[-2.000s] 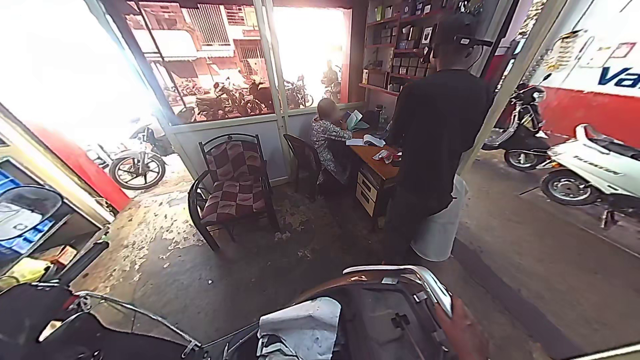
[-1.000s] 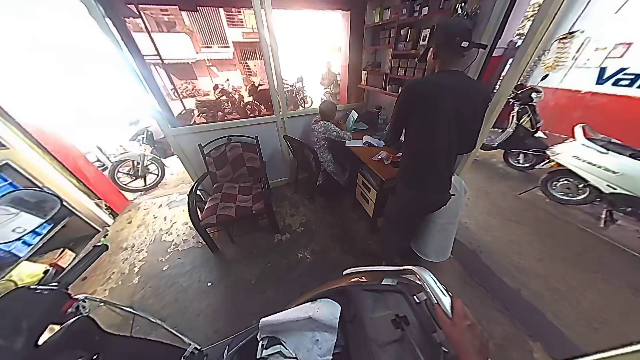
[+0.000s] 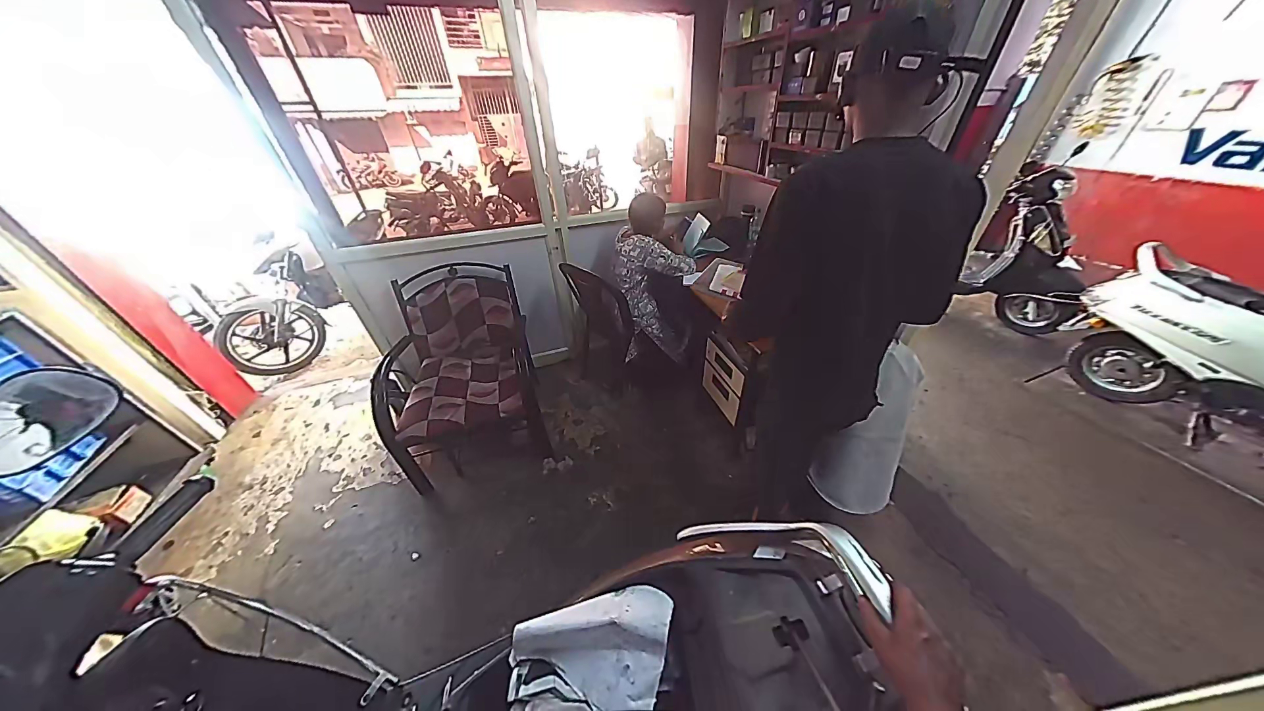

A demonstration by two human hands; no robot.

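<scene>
My right hand [image 3: 913, 647] is at the lower right, its fingers on the side of the silver grab rail [image 3: 857, 565] of a motorcycle. Beside it lies the black tail section [image 3: 760, 622] with its seat off, open to view. A crumpled whitish sheet or cloth [image 3: 597, 637] rests on the left part of this section. Thin cables run left from there toward the handlebar side, where a black fuel tank or body panel [image 3: 59, 632], a grip [image 3: 163, 518] and a round mirror [image 3: 54, 420] show. My left hand is out of view.
A cushioned armchair [image 3: 459, 390] stands ahead. A person in black [image 3: 859, 247] stands with their back to me by a wooden desk [image 3: 726, 365]; another person [image 3: 647, 267] sits there with papers. A white bin [image 3: 869, 434] and a white scooter [image 3: 1175, 336] are to the right.
The standing person's arm, which reached toward the desk one second ago, is now drawn in and their posture has shifted slightly. My right hand stays at the grab rail.
</scene>
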